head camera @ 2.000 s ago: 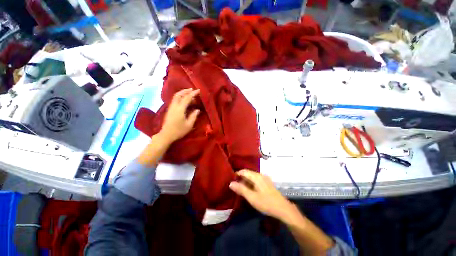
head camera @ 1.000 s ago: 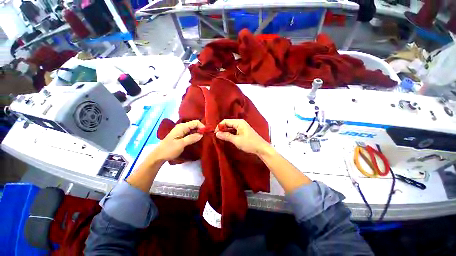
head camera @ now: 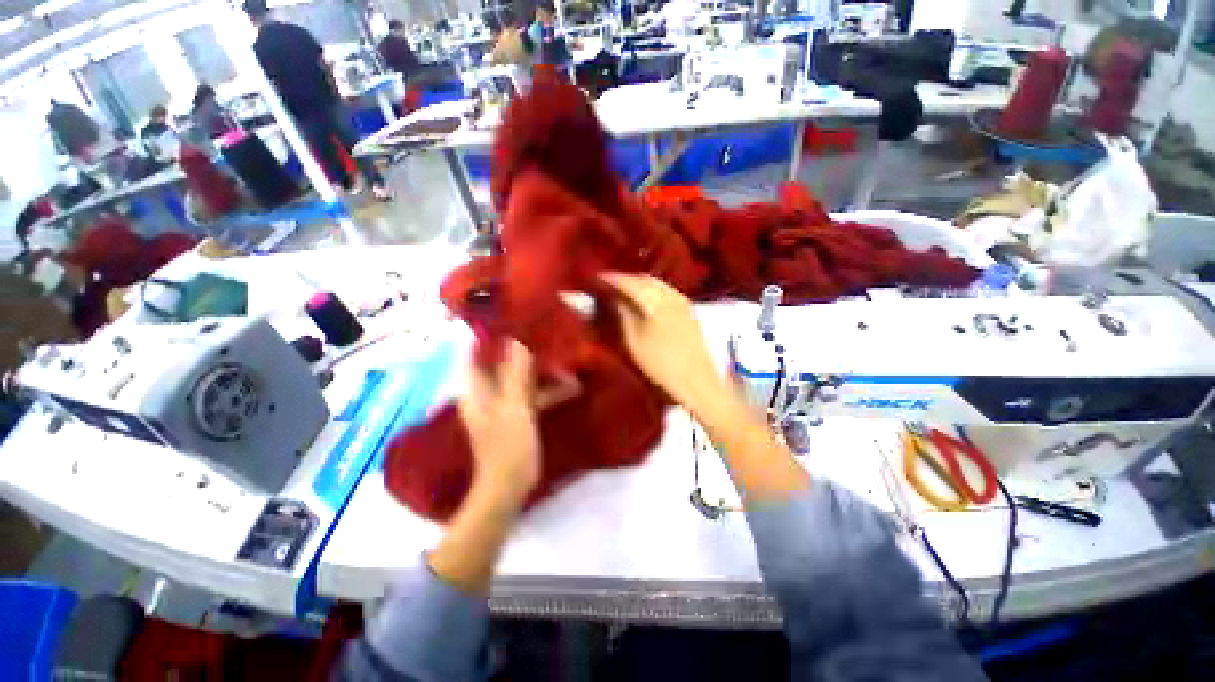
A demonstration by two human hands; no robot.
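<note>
A dark red knit garment [head camera: 566,253] is bunched and lifted off the white table, left of the sewing machine's needle; it is blurred. My left hand [head camera: 504,413] is on its lower left part, fingers upward against the cloth. My right hand [head camera: 653,327] is at its right side, fingertips on the cloth. The cloth partly hides the fingertips of both hands. The sewing machine [head camera: 919,400] with "JACK" lettering stands at right; its presser foot area [head camera: 796,429] has no red cloth under it.
A red garment heap [head camera: 826,253] lies behind the machine. Scissors [head camera: 949,466], a slim dark tool [head camera: 1057,510] and a dark cord [head camera: 1009,546] lie at right. A second machine [head camera: 227,400] and a dark thread cone [head camera: 333,317] are at left. A person [head camera: 300,87] stands far off.
The garment has gone from lying spread over the table edge to being raised and bunched, its top pointing away. My hands have moved apart, the right one higher. The view has tilted up.
</note>
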